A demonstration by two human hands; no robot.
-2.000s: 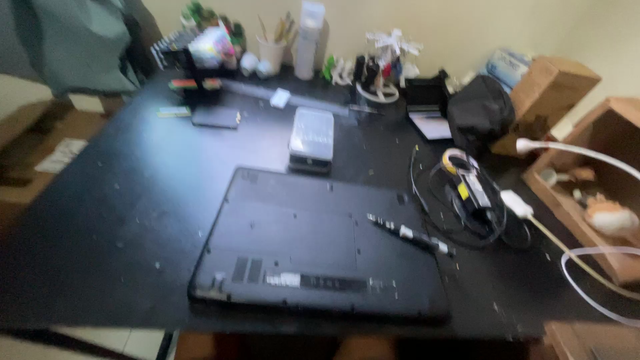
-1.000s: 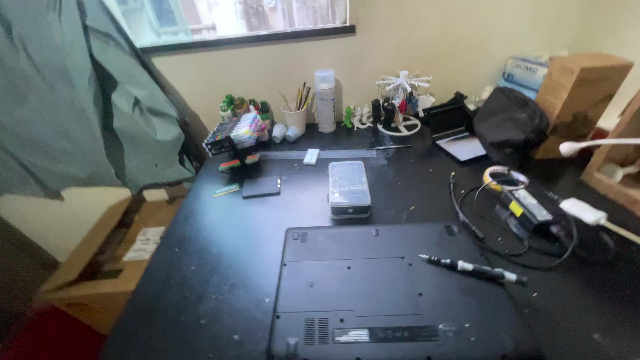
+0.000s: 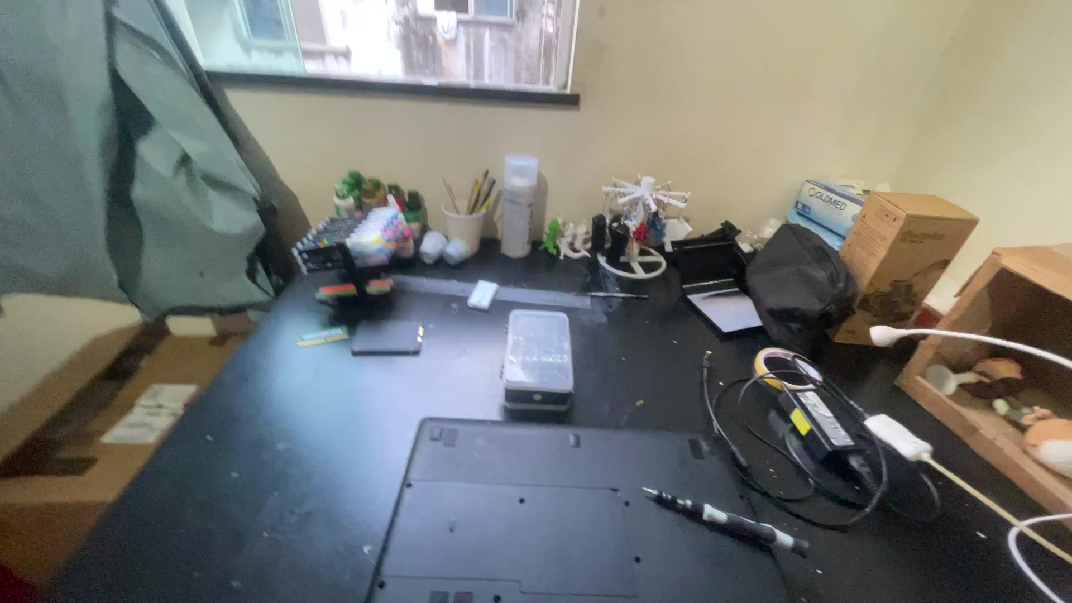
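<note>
Neither of my hands is in the head view. A black laptop (image 3: 553, 519) lies upside down at the bottom middle, its near part cut off by the frame. On the right side of its underside rests a black and white screwdriver (image 3: 724, 521), its tip pointing to the upper left. Just behind the laptop stands a small case with a clear lid (image 3: 538, 356). Further left lie a flat black 2.5-inch drive (image 3: 387, 338) and a green memory module (image 3: 323, 336). A coiled black cable with a power adapter (image 3: 819, 423) is to the right of the laptop.
Along the back are a marker rack (image 3: 343, 251), a paper cup of brushes (image 3: 464, 226), a spray can (image 3: 519, 209) and a white rotary hanger (image 3: 641, 226). At right are a black pouch (image 3: 800, 280), a cardboard box (image 3: 904, 260), an open box (image 3: 997, 335) and white cables.
The view has tilted up and turned, bringing the window into sight. The laptop, screwdriver and small case keep their places relative to each other.
</note>
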